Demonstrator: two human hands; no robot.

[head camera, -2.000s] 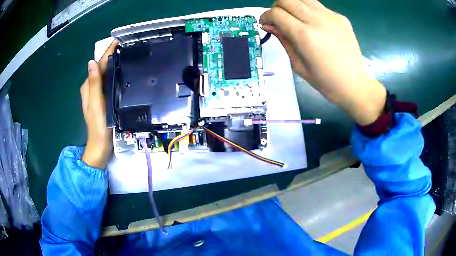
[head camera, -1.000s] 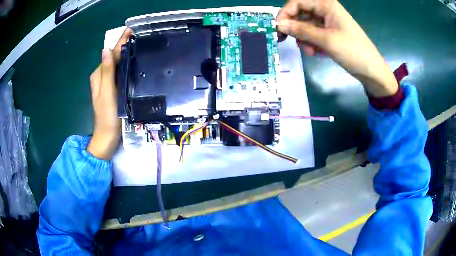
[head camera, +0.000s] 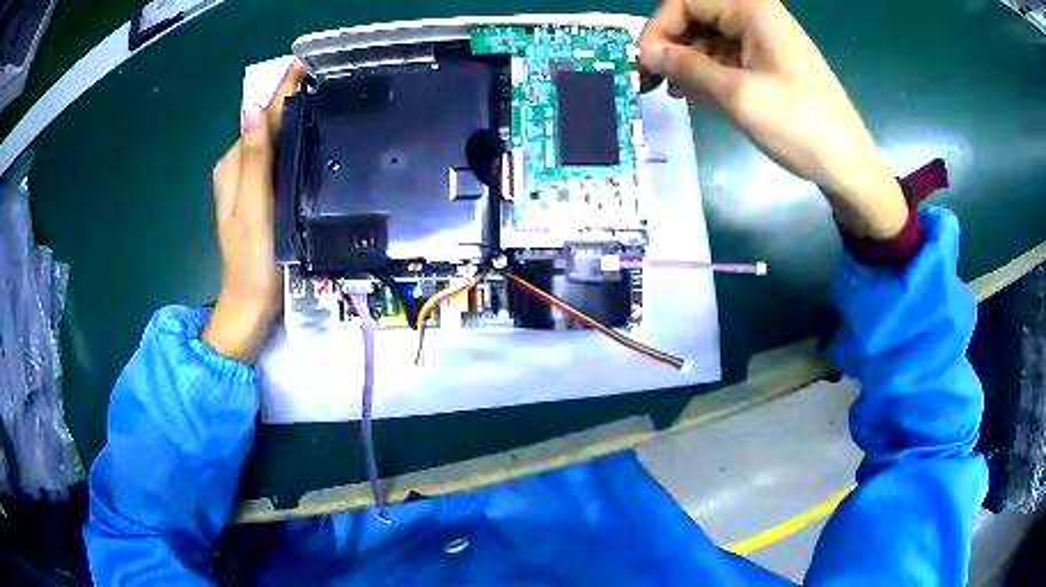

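Note:
The open projector unit [head camera: 396, 161] lies on a white protective sheet [head camera: 482, 384]. Its main board [head camera: 539, 126] is at the upper right. My left hand [head camera: 247, 218] rests against the unit's left side, fingers along its edge. My right hand [head camera: 746, 86] is at the board's upper right corner, fingertips pinched on a dark cable [head camera: 650, 83], mostly hidden by the fingers. A purple ribbon cable [head camera: 367, 401] hangs from the near edge past the sheet. Wire harness strands [head camera: 596, 335] spread from the middle, and a thin purple lead [head camera: 700, 266] points right.
The green bench [head camera: 149, 264] has a worn tan near edge [head camera: 551, 449]. Crinkled plastic bags [head camera: 40, 367] lie at the far left. A dark tray edge shows at the top left. Dark, crinkled material [head camera: 1021, 401] is at the far right, beside the floor with a yellow line.
The unit and sheet have shifted right in view since two seconds ago. My right hand stays at the board's upper right corner. My left hand stays at the unit's left side.

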